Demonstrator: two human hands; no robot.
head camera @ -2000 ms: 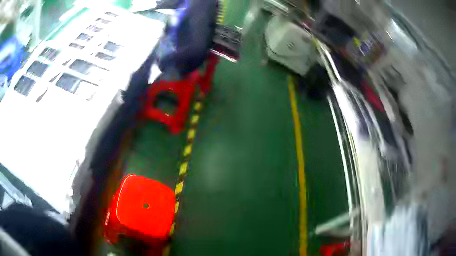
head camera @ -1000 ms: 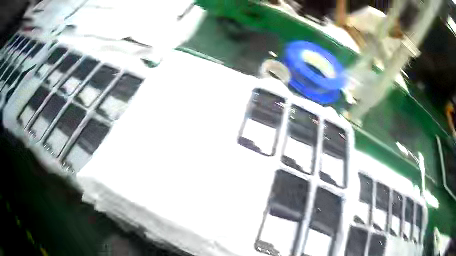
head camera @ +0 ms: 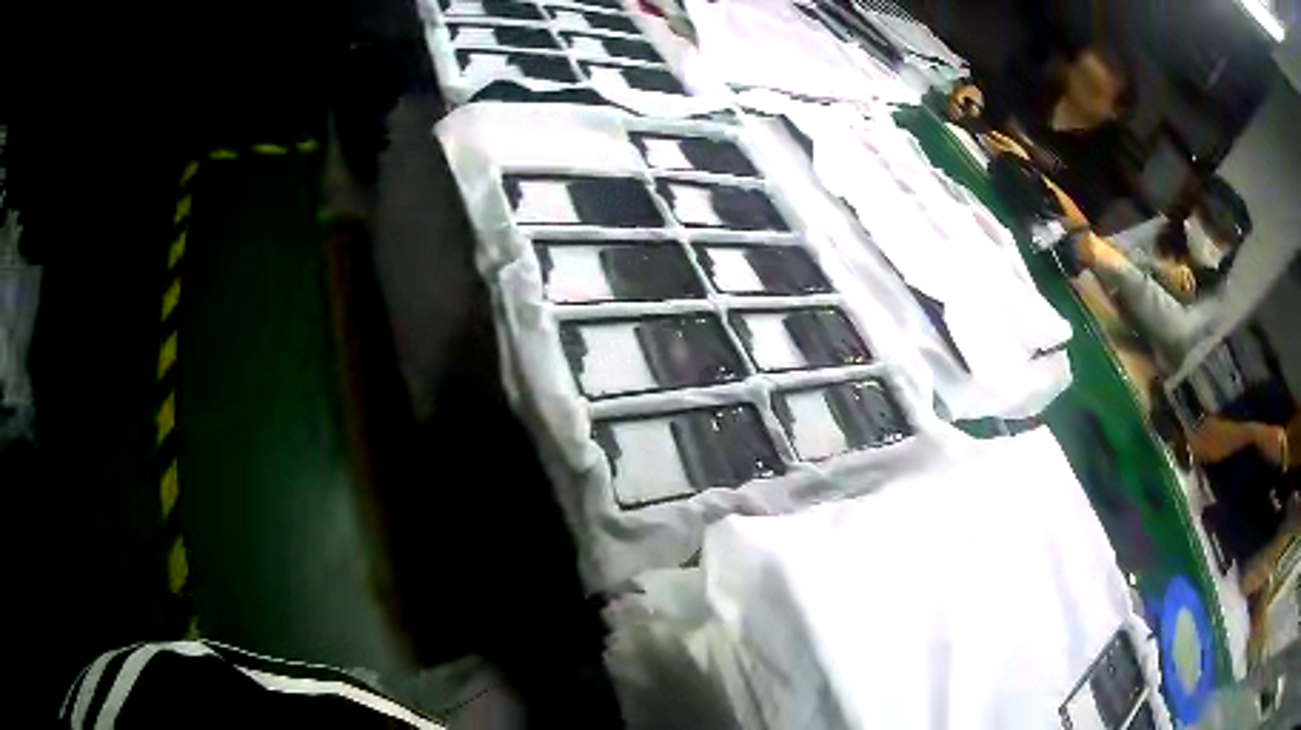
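Note:
A cloth-covered tray [head camera: 542, 414] with raised white ridges lies in front of me. It holds two rows of phone frames [head camera: 651, 352], each with a dark part and a pale part. A white cover sheet [head camera: 927, 571] lies nearer, at the lower right, with part of a few phone frames [head camera: 1110, 685] showing at its edge. A black sleeve with white stripes shows at the bottom left. I see no hand on it. Neither of my hands can be made out in the picture.
Another filled tray [head camera: 568, 46] lies beyond, at the top. White cloths [head camera: 935, 235] lie to the right on the green bench [head camera: 1106, 414]. A blue ring [head camera: 1184, 649] is at the lower right. Several people sit across the bench. A yellow-black floor line [head camera: 170, 385] runs at left.
The view has swung from the aisle and red stools to the bench, then along it. The blue ring has shifted to the lower right, and a striped sleeve has come in at the bottom left.

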